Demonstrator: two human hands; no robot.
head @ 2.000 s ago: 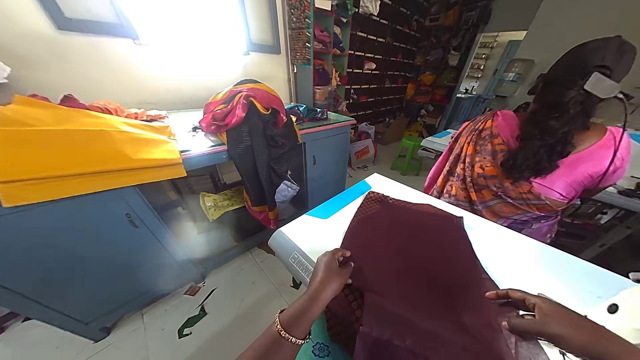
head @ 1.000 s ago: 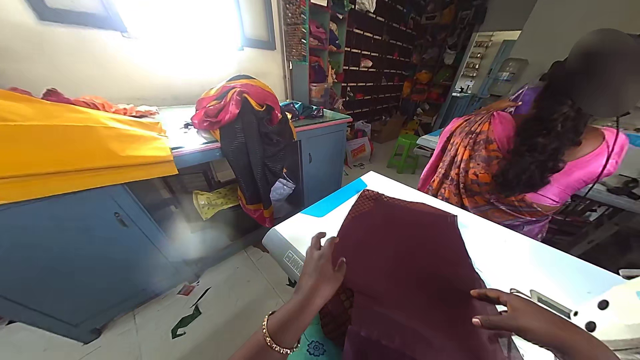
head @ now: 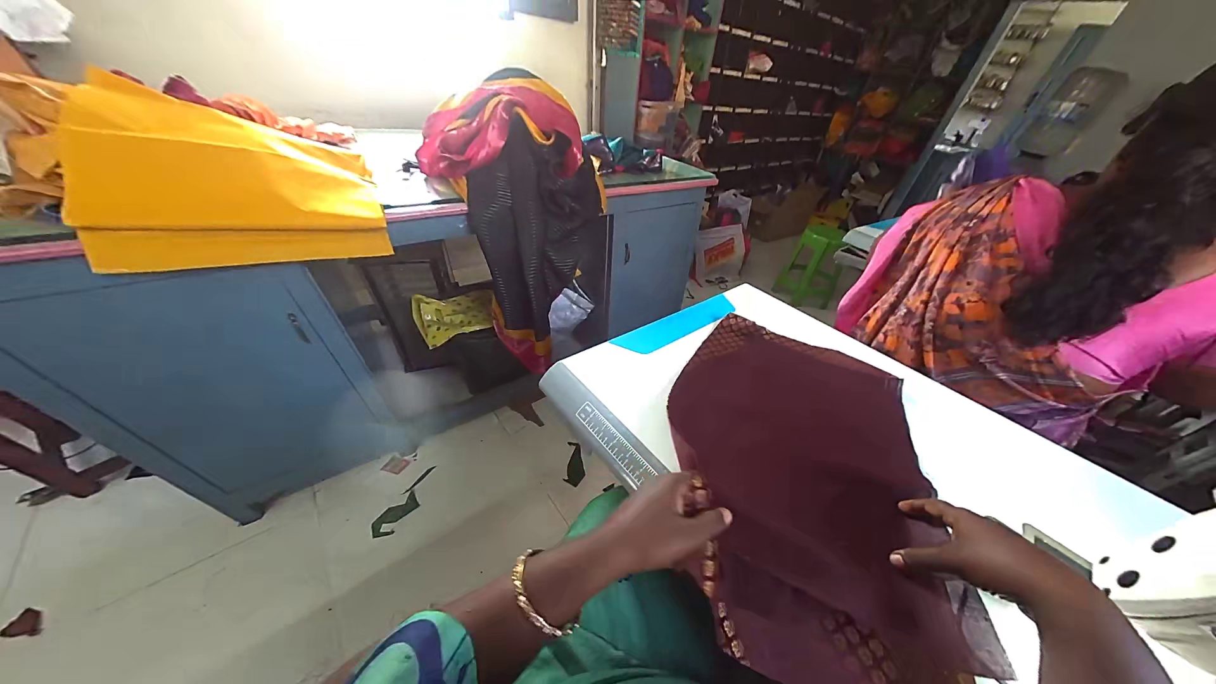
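Note:
A dark maroon cloth piece (head: 807,437) with a patterned gold border lies over the white sewing table (head: 988,418) and hangs past its near edge. At its left edge, my left hand (head: 670,522) pinches the cloth, with the patterned edge folded up between thumb and fingers. My right hand (head: 969,551) rests on the cloth's right side, thumb and fingers apart. Part of a white sewing machine (head: 1154,560) shows at the right edge, close beyond my right wrist. A printed ruler scale (head: 617,442) runs along the table's grey front edge.
Across the floor stands a blue cabinet counter (head: 190,370) bearing folded yellow cloth (head: 228,190) and a draped black and pink cloth (head: 522,209). A person (head: 1035,275) sits beyond the table at right. A green stool (head: 812,261) stands behind. Fabric scraps (head: 394,513) lie on the floor.
My left hand, earlier laid on the cloth's left edge with fingers spread, has closed on that edge. The patterned border now shows turned up there.

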